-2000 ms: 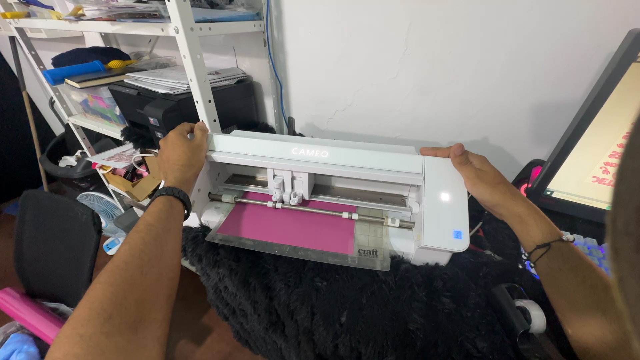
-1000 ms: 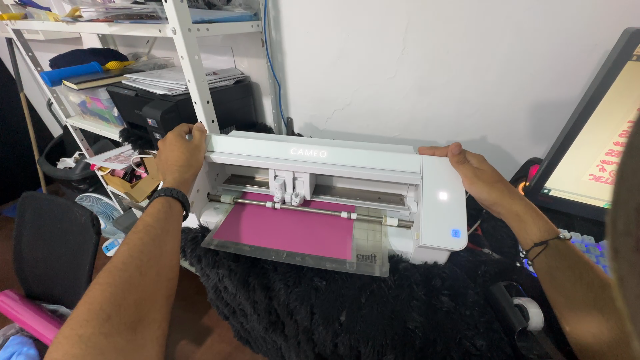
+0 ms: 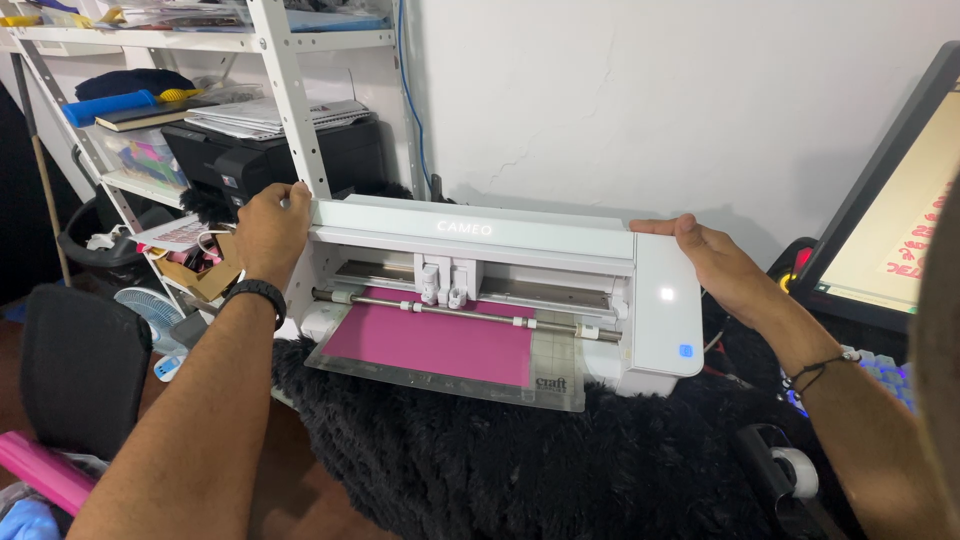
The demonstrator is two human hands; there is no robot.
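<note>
A white Cameo cutting machine stands on black shaggy fabric, with lights on its right end. My left hand grips its upper left end. At the upper right end, my right hand lies with thumb and fingers on the back edge; the fingertips behind it are partly hidden. A clear cutting mat bearing a pink sheet passes under the metal roller bar and juts out at the front. Above the bar sits the white tool carriage, near the middle of the rail.
White metal shelving and a black printer stand behind on the left. A monitor and lit keyboard are at the right, with a tape dispenser in front. A black chair is at the lower left.
</note>
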